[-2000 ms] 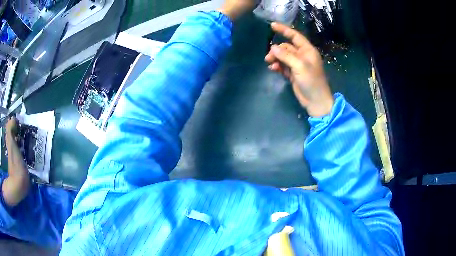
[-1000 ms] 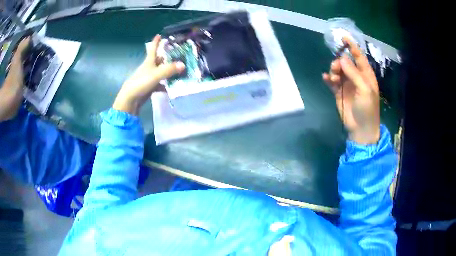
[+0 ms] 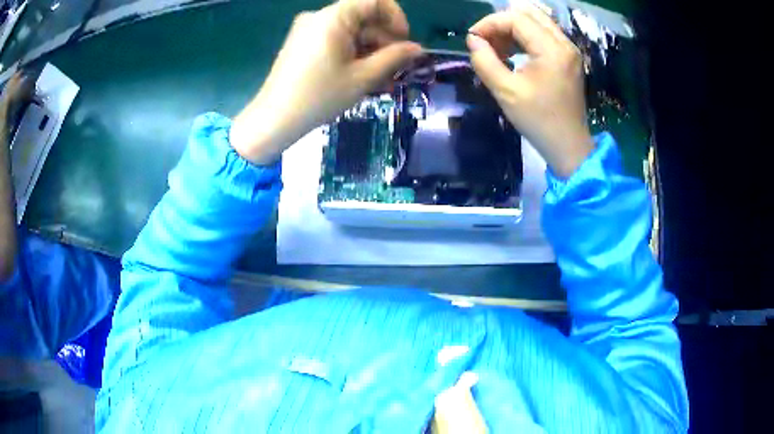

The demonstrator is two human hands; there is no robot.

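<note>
The open device unit [image 3: 421, 214] lies in front of me on a white sheet [image 3: 407, 253], its white front edge towards me. Its green circuit board [image 3: 360, 153] is at the left, and a glossy black inner module [image 3: 462, 144] is at the right. Pale and dark leads [image 3: 406, 136] run between them and along the far edge. My left hand [image 3: 327, 72] is above the unit's far left corner, thumb and fingers close together. My right hand [image 3: 539, 80] is above the far right corner, thumb and forefinger pinched. Anything held between the fingertips is too small to tell.
White-ended dark leads [image 3: 598, 30] lie at the far right, with small specks [image 3: 607, 106] nearer. A pale strip [image 3: 212, 8] runs along the far side of the green bench [image 3: 170, 127]. At the left edge are another person's arm [image 3: 7, 178] and a white panel [image 3: 36, 140].
The unit and sheet, first under my left arm, are now squarely in front of me. My left hand has left the unit's side, and my right hand has come from the bag to its far edge.
</note>
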